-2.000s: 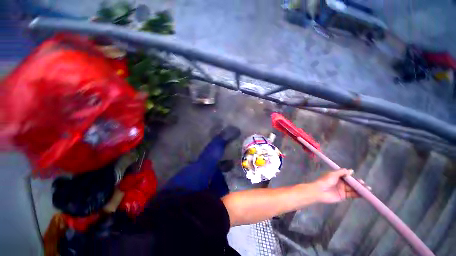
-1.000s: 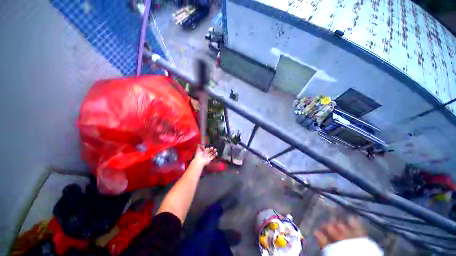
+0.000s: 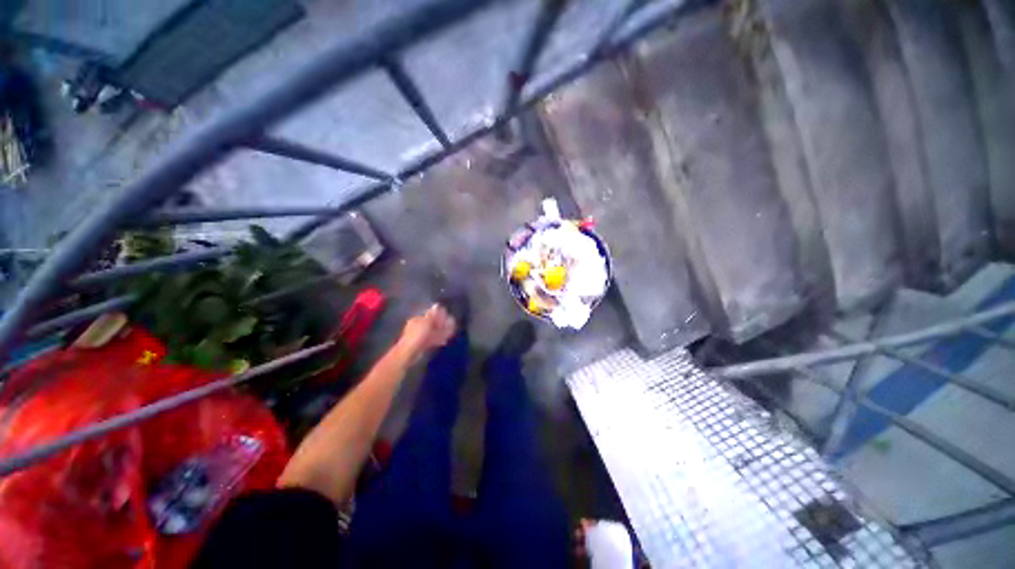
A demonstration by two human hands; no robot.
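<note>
A round bucket (image 3: 559,273) stands on the landing, heaped with crumpled white waste and orange-yellow scraps. The broom's red head (image 3: 362,315) is low beside the plants, and a long thin handle runs from it to the left edge, over the red bag. My bare left hand (image 3: 429,330) is between the broom head and the bucket, fingers curled, with nothing visible in it. A white patch (image 3: 609,545), perhaps my gloved right hand, is cut off by the bottom edge; its fingers cannot be made out.
A bulging red rubbish bag (image 3: 84,445) lies at lower left, beside leafy plants (image 3: 217,300). A grey railing (image 3: 239,120) curves across the upper left. Concrete steps (image 3: 712,167) are on the right, a white-tiled low wall (image 3: 712,467) at lower right, with another railing (image 3: 890,339) beyond.
The view has swung toward the steps. My left hand has come away from the broom handle, which now slants across the red bag. The white-covered right arm has dropped to the bottom edge.
</note>
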